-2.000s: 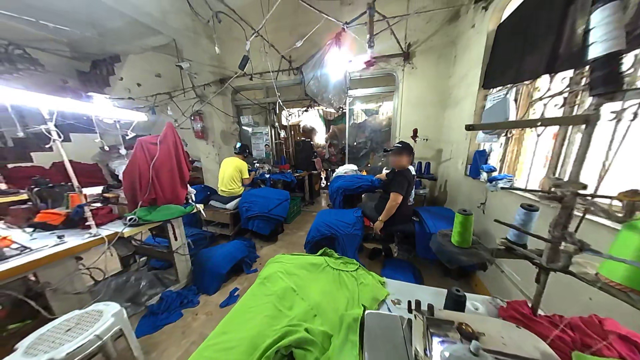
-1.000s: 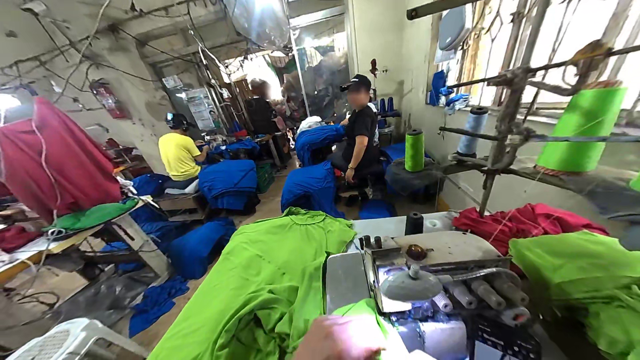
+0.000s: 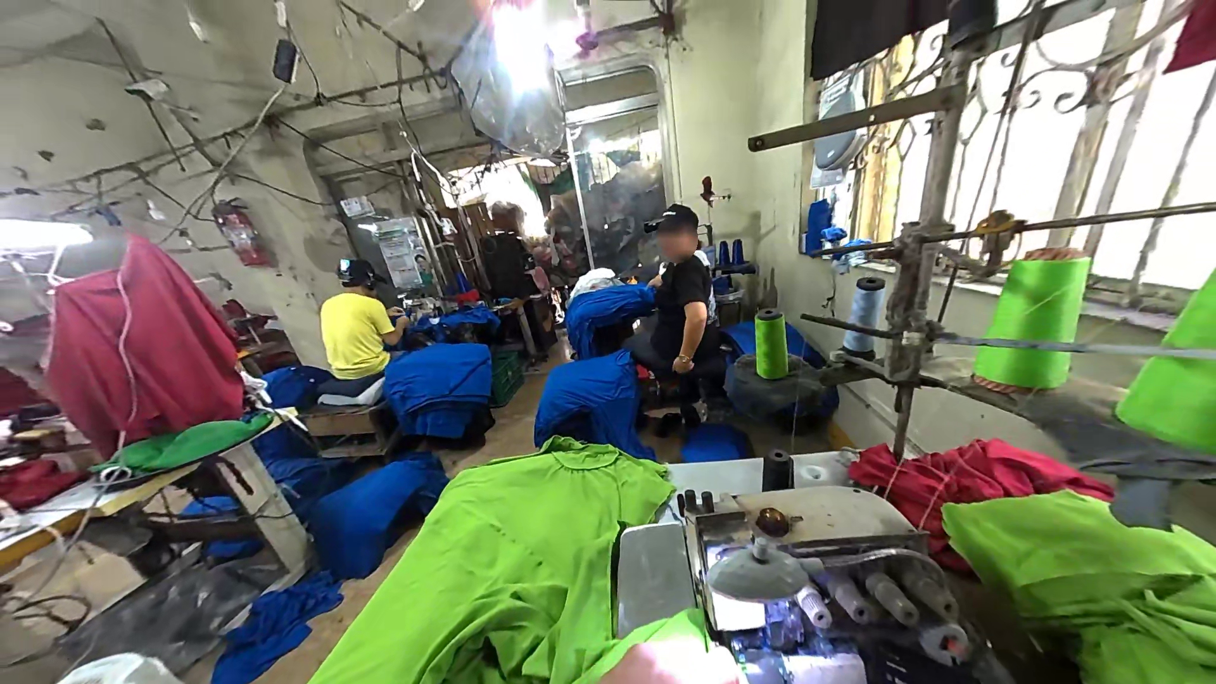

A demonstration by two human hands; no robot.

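At the bottom edge, a blurred, overlit part of my left hand (image 3: 670,660) lies at a small piece of lime-green fabric (image 3: 655,632); its fingers are not clear, so its grip cannot be told. My right hand is out of view. Just right of the left hand stands an overlock sewing machine (image 3: 807,513) with its lamp lit and tension knobs in a row. A large lime-green garment (image 3: 513,532) spreads to the left of the machine. To the right lie a crumpled red cloth (image 3: 988,480) and a pile of lime-green fabric (image 3: 1092,570).
A thread stand (image 3: 917,313) carries a green thread cone (image 3: 1031,323) and others. Ahead are blue fabric stacks (image 3: 589,399), a person in black (image 3: 684,304) and a person in yellow (image 3: 351,332). A table (image 3: 256,475) stands at left, with blue cloth (image 3: 275,617) on the floor.
My left hand, unseen two seconds ago, came into view at the bottom edge a second ago and shows less now. The view has shifted between frames.
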